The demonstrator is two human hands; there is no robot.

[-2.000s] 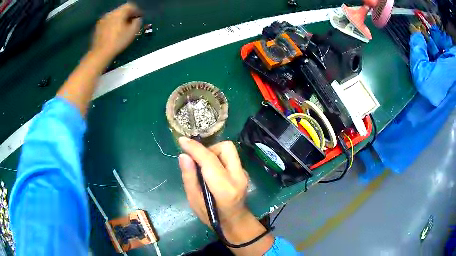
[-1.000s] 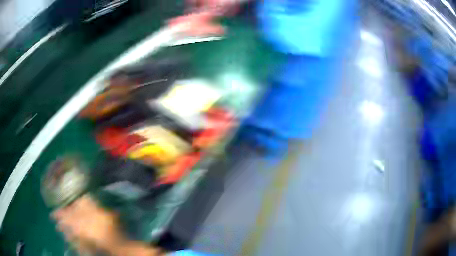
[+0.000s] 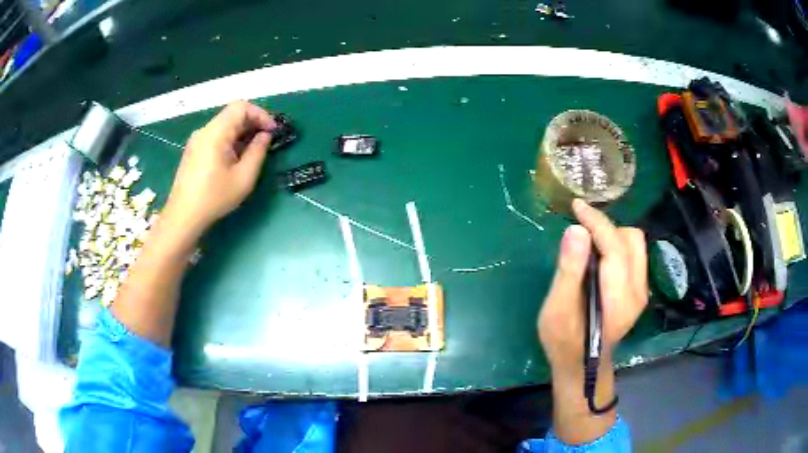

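My left hand is at the upper left, with thumb and fingertips closed on a small black electronic unit. Two more units lie close by, one black and one with a silver-white patch. My right hand holds the black soldering iron beside the tip cleaner pot. The iron's tip is hidden behind my fingers and the pot. The orange-brown soldering fixture lies near the front edge, on two white tape strips. Its black holders show no clear unit in them.
Small silver-white and yellow pieces are piled at left, below a shiny solder roll. Solder wire crosses the bench. A bent wire offcut lies left of the pot. A black fan and red tool tray stand at right.
The view has swung back left from the blurred right-hand side. My left hand, empty-looking across the bench earlier, is now at the small units holding one. My right hand still holds the iron by the pot.
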